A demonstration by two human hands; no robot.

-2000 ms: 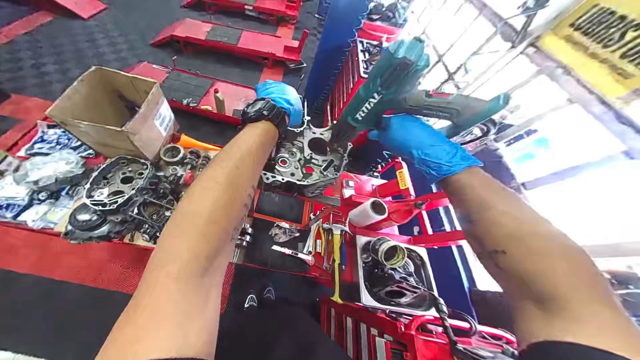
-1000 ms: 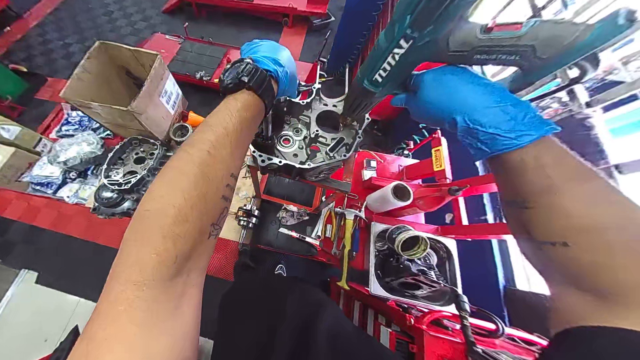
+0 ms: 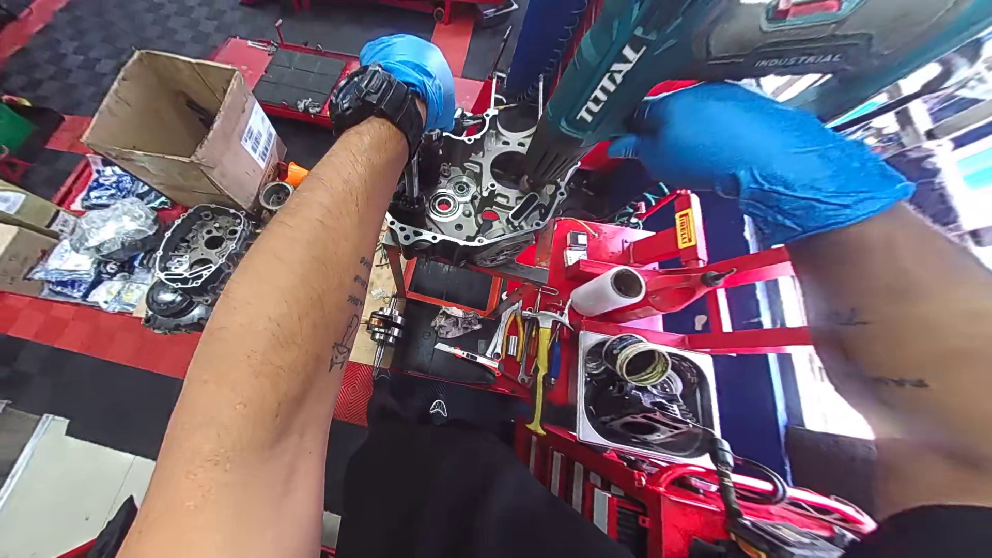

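Note:
My right hand (image 3: pixel 744 155), in a blue glove, grips the handle of a teal TOTAL heat gun (image 3: pixel 620 85). The gun's nozzle points down at the face of a metal engine crankcase half (image 3: pixel 465 186), close to a bearing bore; whether it touches cannot be told. My left hand (image 3: pixel 411 74), gloved in blue with a black watch at the wrist, is at the crankcase's far left edge. Its fingers are hidden behind the hand's back, so its grip cannot be made out. The crankcase stands tilted on a red stand.
Left are an open cardboard box (image 3: pixel 163 155), another engine case (image 3: pixel 201 248) and plastic-bagged parts (image 3: pixel 116 229). Nearer me lie a crankshaft (image 3: pixel 385 325), a yellow-handled hammer (image 3: pixel 541 372) and other hand tools. A white roll (image 3: pixel 608 291) and a tray of engine parts (image 3: pixel 585 387) are at right.
The view has moved closer to the crankcase. The heat gun stays in my right hand, its nozzle still by the crankcase. My left hand remains at the crankcase's far left edge.

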